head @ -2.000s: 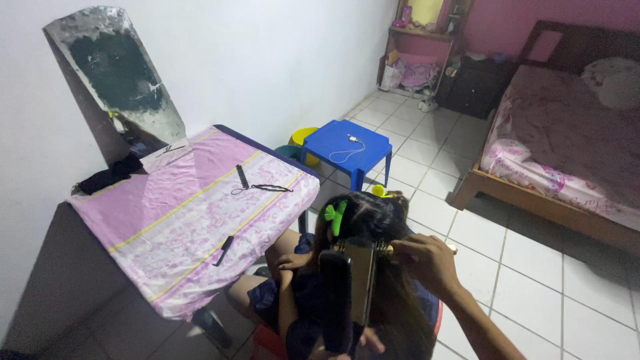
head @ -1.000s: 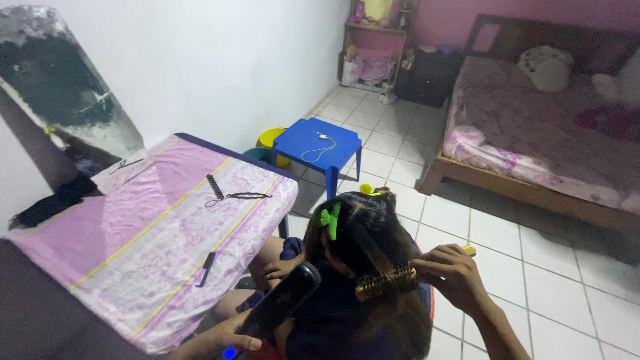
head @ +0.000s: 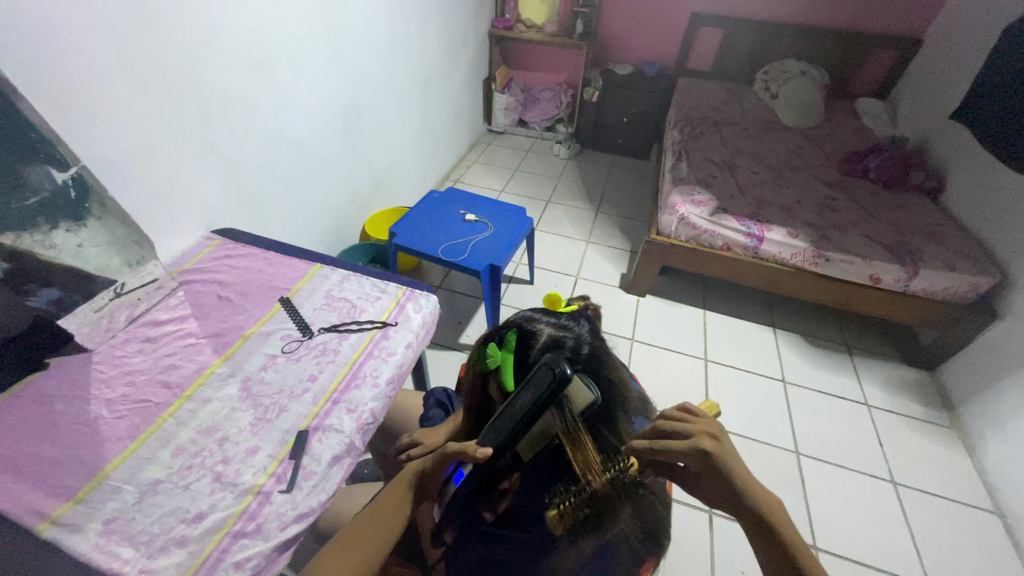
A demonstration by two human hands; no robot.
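Observation:
A seated person's dark hair (head: pixel 552 336) is in front of me, sectioned with a green hair clip (head: pixel 502 360) and a yellow hair clip (head: pixel 558 302). My left hand (head: pixel 448 464) grips a black hair straightener (head: pixel 524 404), its light plates parted around a strand near the head. In my right hand (head: pixel 688 448) is a round bristle brush (head: pixel 592 492) with a wooden handle, its bristles in the same strand below the plates. The seated person's hand rests at their lap, left of the straightener.
On the cloth-covered table (head: pixel 240 384) at left lie a black comb (head: pixel 295 462), a spiral-edged black hair accessory (head: pixel 295 317) and a looped hair tool (head: pixel 344 328). A mirror (head: pixel 64 200) leans there. Behind stand a blue plastic table (head: pixel 460 216) with a cable, buckets and a bed (head: pixel 816 184).
My left hand has raised the straightener from beside the head to the hair strand, where its plates are now apart. The brush has moved lower along the hair. The view has shifted somewhat.

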